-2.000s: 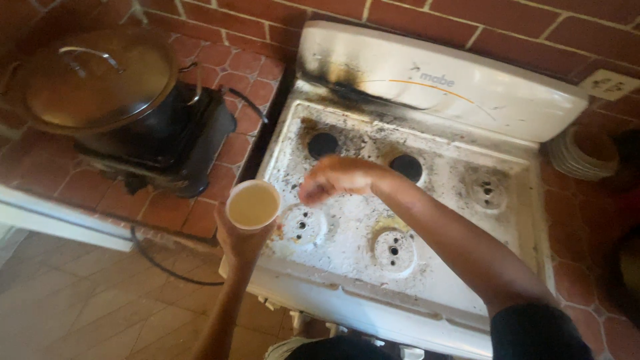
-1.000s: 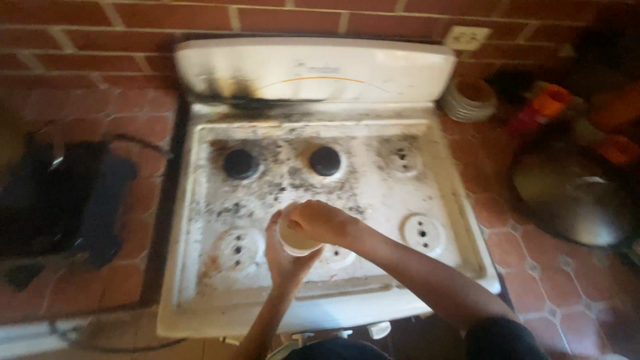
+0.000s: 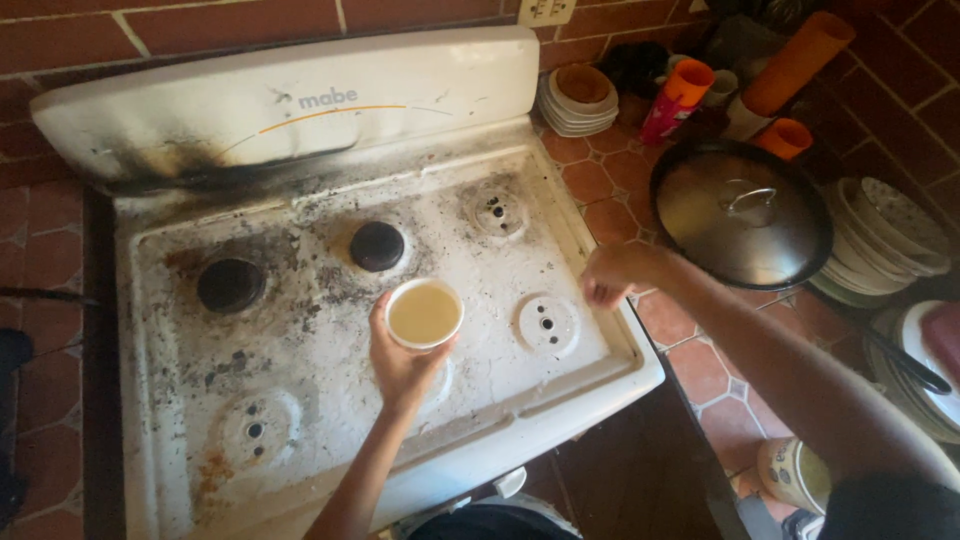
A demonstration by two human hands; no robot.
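My left hand [image 3: 405, 364] holds a white cup [image 3: 424, 313] of cloudy yellowish liquid above the middle of a white gas stove top [image 3: 480, 360]. Over the stove's right edge is my right hand [image 3: 619, 274], its fingers curled downward; whether anything is between them cannot be told. Dark grime and spots cover much of the stove's surface, with rusty stains at the front left. Black burner caps sit on the back left [image 3: 231, 286] and back middle [image 3: 377, 246] burners. The back right burner base [image 3: 498, 211] and right front burner base [image 3: 547, 324] are uncapped.
On the tiled counter at right stand a lidded pan [image 3: 742, 214], stacked small bowls [image 3: 577, 105], orange cups [image 3: 688, 82], stacked plates [image 3: 877, 240] and a container with writing [image 3: 793, 472]. A wall outlet [image 3: 546, 10] is above the stove's back panel [image 3: 300, 105]. A black cable [image 3: 45, 296] lies at left.
My right hand was at the cup one second ago and is now apart from it, to the right over the stove's edge. My left hand still holds the cup. The view has shifted to the right.
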